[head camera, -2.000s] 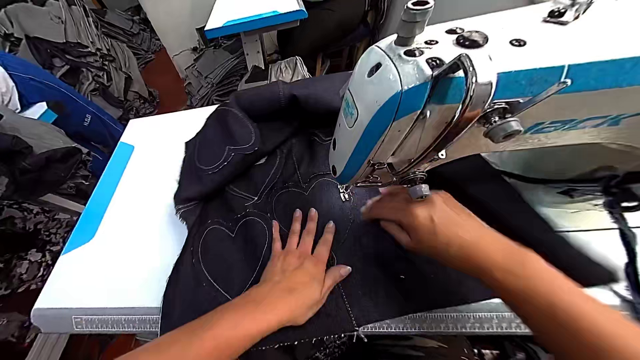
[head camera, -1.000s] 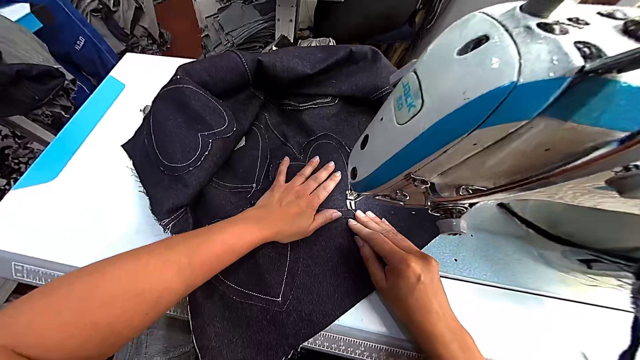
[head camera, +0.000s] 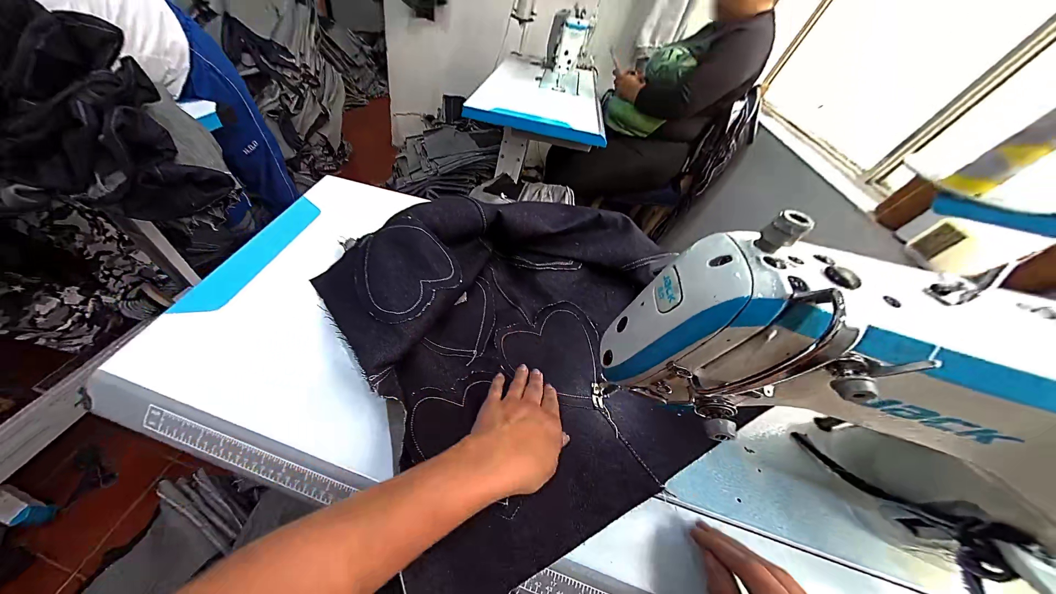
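Dark denim fabric (head camera: 652, 437) with stitched heart outlines lies over the sewing table and under the presser foot (head camera: 598, 394) of a white and blue Jack sewing machine (head camera: 701, 305). My left hand (head camera: 521, 433) rests flat on the denim, left of the presser foot, fingers slightly spread. A stitched line runs from the foot toward the cloth's near right edge. At the bottom edge of the view is my right hand (head camera: 738, 565), off the fabric and over the table's front part; it is partly cut off, and its hold cannot be told.
The white table (head camera: 272, 371) has a ruler strip along its front edge. Dark garments (head camera: 91, 124) are heaped at the left. Behind, a person (head camera: 701, 74) sits by another sewing machine (head camera: 571, 49), with folded cloth (head camera: 445, 157) stacked below.
My right hand has moved off the denim beside the presser foot, toward the table's front edge. My left hand stays on the cloth. The view has shifted to show more of the room.
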